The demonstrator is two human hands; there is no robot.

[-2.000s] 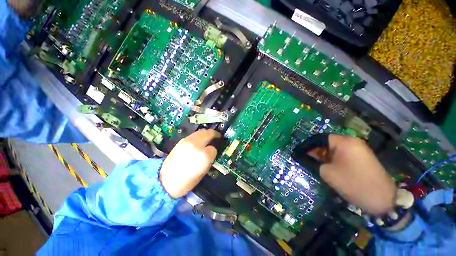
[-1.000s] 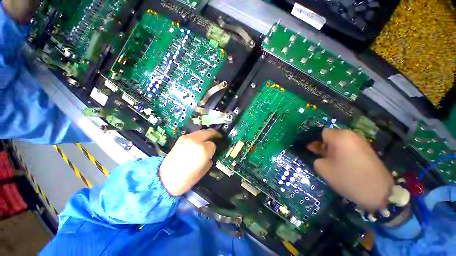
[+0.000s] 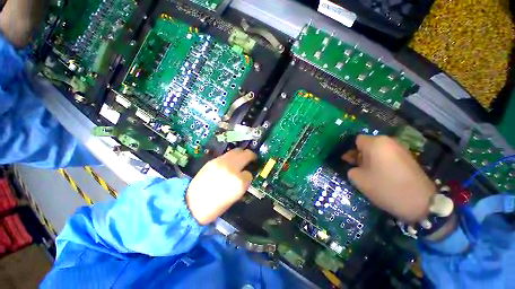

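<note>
A green main circuit board [image 3: 293,124] sits in a black carrier in front of me. My right hand [image 3: 389,178], with black finger cots, is over its upper right part, fingertips bent down and close together; whether they hold a small part cannot be told. My left hand [image 3: 221,183] rests at the board's left edge, black-covered fingertips on the carrier; whether it holds anything is hidden. A mounted yellow part [image 3: 267,169] stands on the board near the left fingertips. A narrow circuit board [image 3: 353,65] lies beyond the main board.
A second board [image 3: 189,84] in its carrier is to the left, and another beyond it. Another person's blue sleeve [image 3: 34,118] is at the left. The yellow parts bin [image 3: 466,51] and grey parts bin [image 3: 389,14] are upper right. A conveyor rail [image 3: 262,14] runs behind.
My right hand has shifted slightly up and left over the board. My left hand has stayed at the board's left edge with little movement. The neighbour's arm at upper left has moved slightly.
</note>
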